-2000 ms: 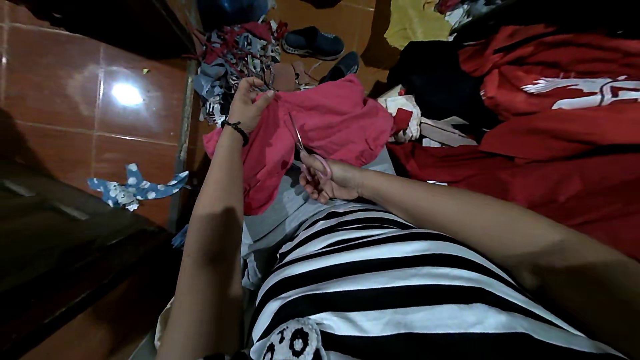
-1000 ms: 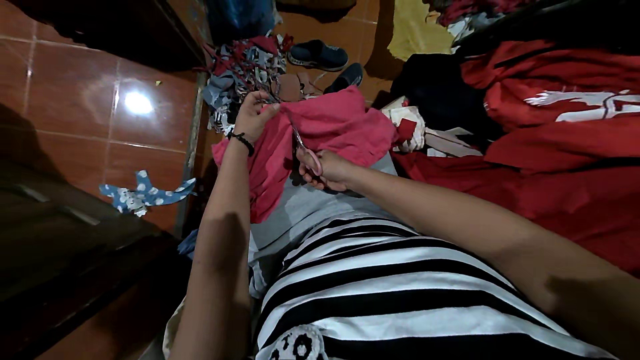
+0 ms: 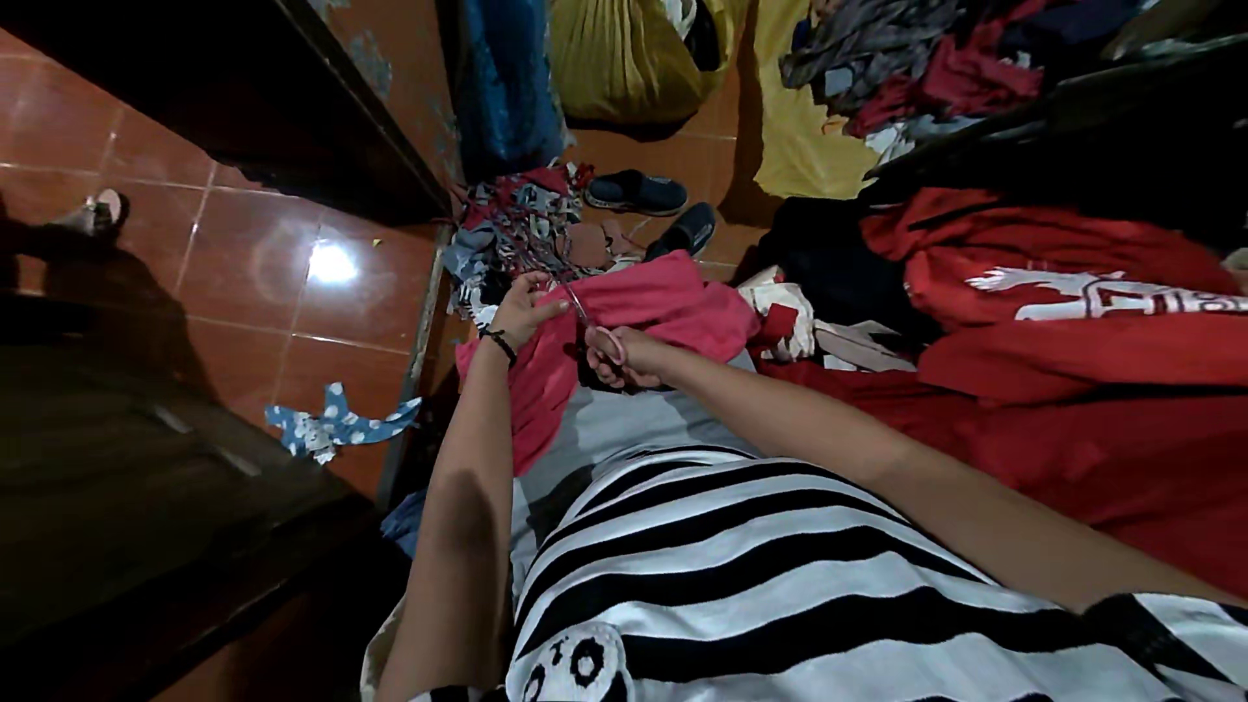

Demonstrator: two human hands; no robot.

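Observation:
A pink cloth lies over my lap, on top of grey fabric. My right hand is closed around the pink-handled scissors, whose blades point up and left at the cloth. Whether the blades are spread is hard to tell. Left of the blades, my left hand grips the upper left edge of the same cloth between thumb and fingers.
Fabric scraps are heaped beyond my left hand, beside dark shoes. Red garments are piled at right. A yellow sack stands at the back. A blue dotted cloth lies on the tiled floor. Another person's foot shows at far left.
The view has tilted upward, bringing the yellow sack and more of the far floor into sight. Both hands stay at the pink cloth, with the scissors still in my right hand.

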